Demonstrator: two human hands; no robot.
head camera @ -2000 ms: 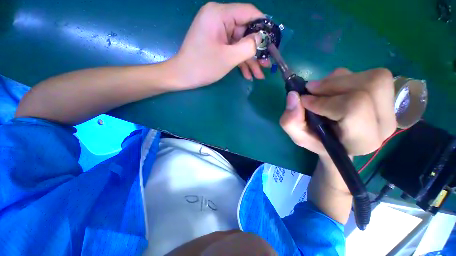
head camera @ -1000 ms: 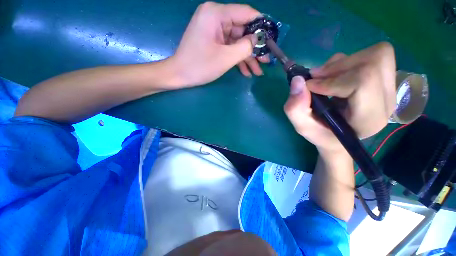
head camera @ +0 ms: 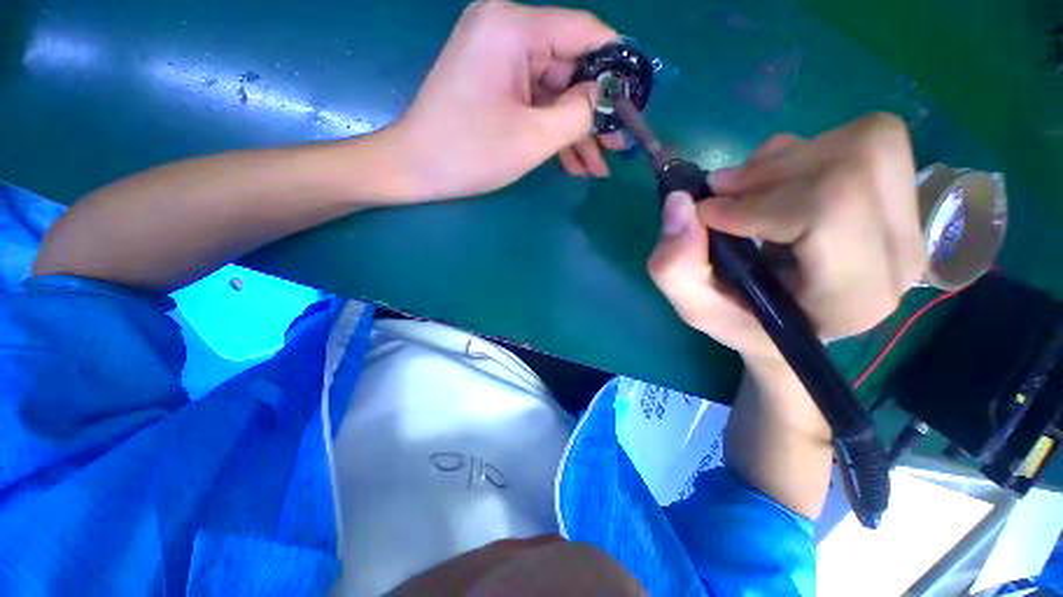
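My left hand holds a small round black assembly with a silvery centre between thumb and fingers, a little above the green bench. My right hand grips a black soldering iron like a pen, with its cord end pointing down towards me. The iron's brownish metal barrel reaches up and left, and its tip is at the assembly's silvery centre. The exact contact point is too small to tell. My left fingers hide the assembly's left edge.
A tan roll stands just right of my right hand. Beyond it is a black box with a yellow label and a red wire. White sheets lie below the bench edge. A dark object lies at the far right.
The iron and my right hand shifted right and slightly up, then back left and down. The tip stayed at the assembly. My left hand has hardly moved.
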